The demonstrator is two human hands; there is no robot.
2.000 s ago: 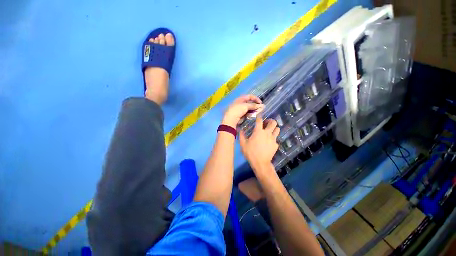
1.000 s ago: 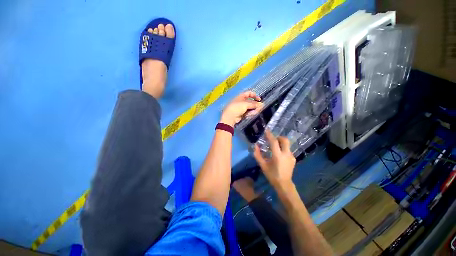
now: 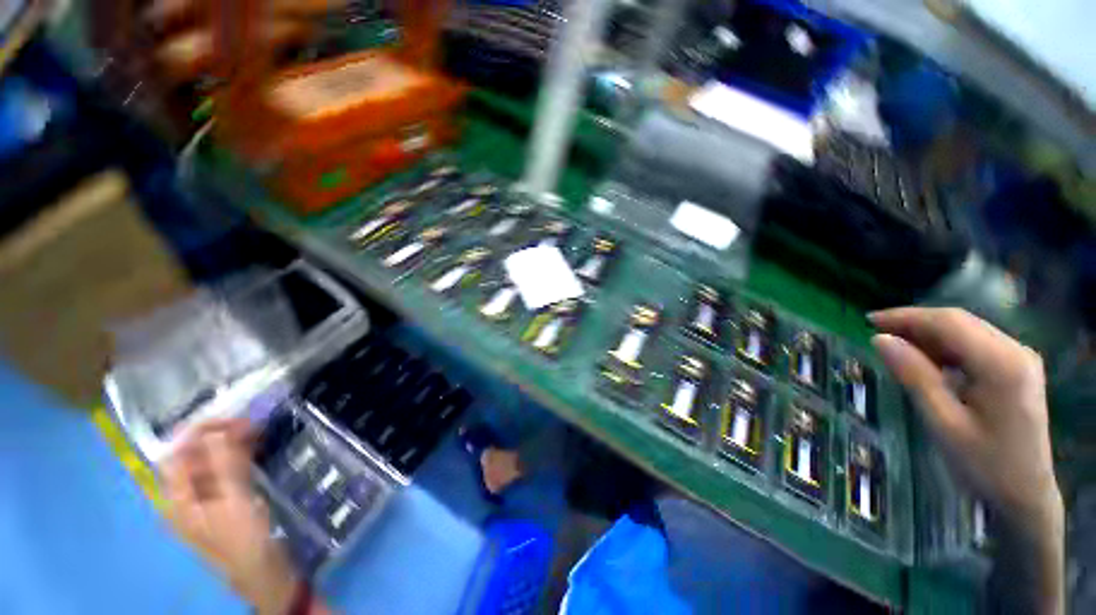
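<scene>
A clear blister tray (image 3: 769,375) with two rows of dark phone parts with white strips and yellow outlines lies on the green workbench. My right hand (image 3: 980,396) is at the tray's right end, thumb and index finger close together near its back corner; whether it grips anything cannot be told. My left hand (image 3: 228,493) is low at the left, blurred, at the left end of a filled tray stack (image 3: 325,481) below bench level. Its contact with the stack is unclear.
Another filled tray (image 3: 463,246) with a white card (image 3: 543,276) lies left on the bench (image 3: 565,415). An orange machine (image 3: 343,120) stands behind. Dark trays (image 3: 391,396) and a white foam box (image 3: 325,288) are below. A blue stool (image 3: 511,565) is near my legs.
The view has swung from the floor to the workbench. My right hand has left the lifted clear sheet and is now at the bench tray. My left hand remains by the lower trays.
</scene>
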